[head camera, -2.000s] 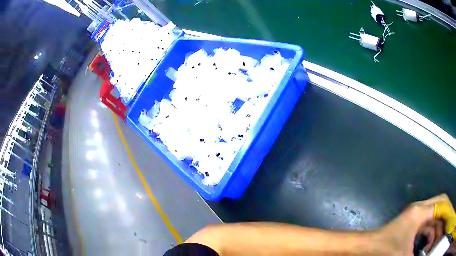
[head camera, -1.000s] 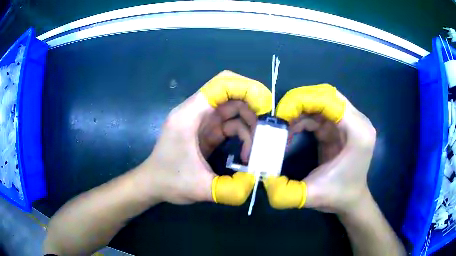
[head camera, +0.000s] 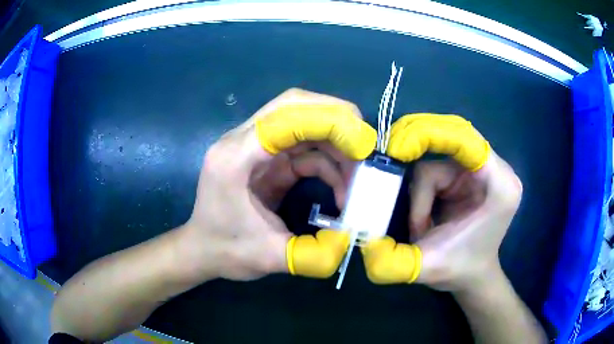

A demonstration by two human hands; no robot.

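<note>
A white wired unit is held upright between both hands over the dark bench. Its black end faces away from me, with several thin white wires sticking up from it. A thin lead also points down at the near end. A small clear tab sticks out at the unit's lower left. My left hand and my right hand both grip the unit, with yellow-covered index fingers at the black end and yellow-covered thumbs at the near end. The fingertips hide its corners.
The left blue bin holds whitish translucent pieces. The right blue bin holds white pieces with wires. A white rail curves across the far side of the bench. A loose white piece lies beyond it at upper right.
Both hands have stayed on the unit. The unit has shifted slightly right and tilts more to the right. Its upper wires now show more spread out, and the right hand has moved a little right.
</note>
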